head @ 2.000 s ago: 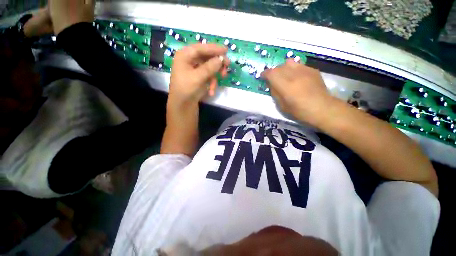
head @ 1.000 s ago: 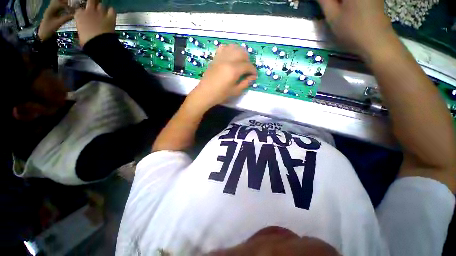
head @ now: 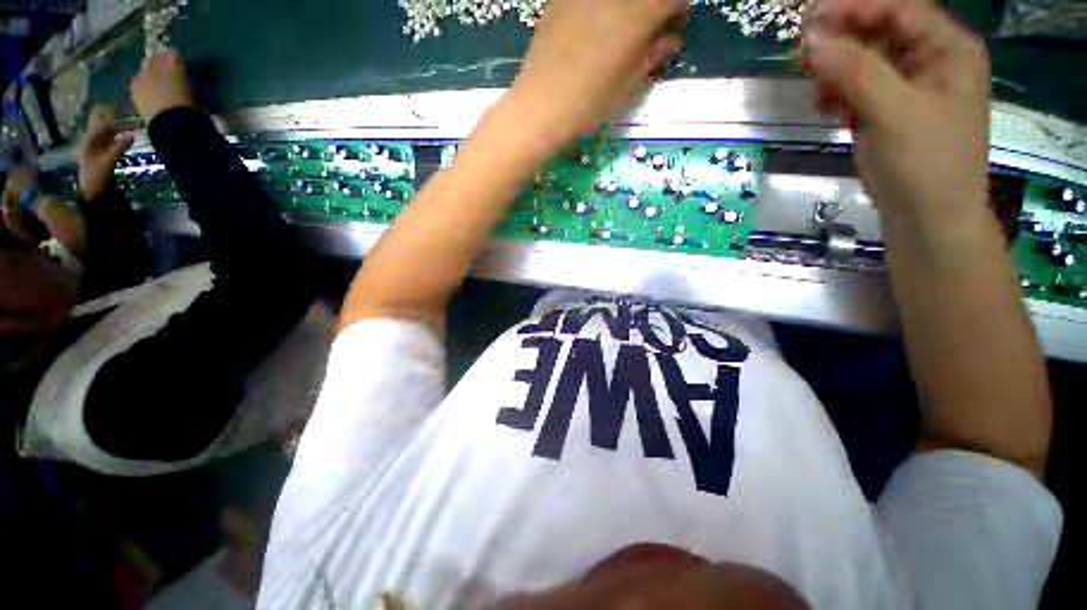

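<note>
A green circuit board (head: 650,203) dotted with small white-topped parts lies in the metal rail in front of me. My left hand (head: 614,54) is beyond the far rail beside the pale component pile (head: 465,14), its forearm crossing over the board. My right hand (head: 894,72) is raised above the far rail at the right, beside more loose pale components (head: 757,17). Its fingers are curled and blurred. Whether either hand holds a part cannot be seen.
The far rail strip (head: 715,107) and near rail strip (head: 668,272) run across the view. Another board (head: 1055,232) lies to the right past a gap with a metal rod (head: 787,242). A neighbouring person's dark sleeve (head: 215,179) reaches over boards at the left.
My left hand has moved from over the board up beyond the far rail. My right hand has moved from the board to beyond the rail. The neighbour's arm has shifted.
</note>
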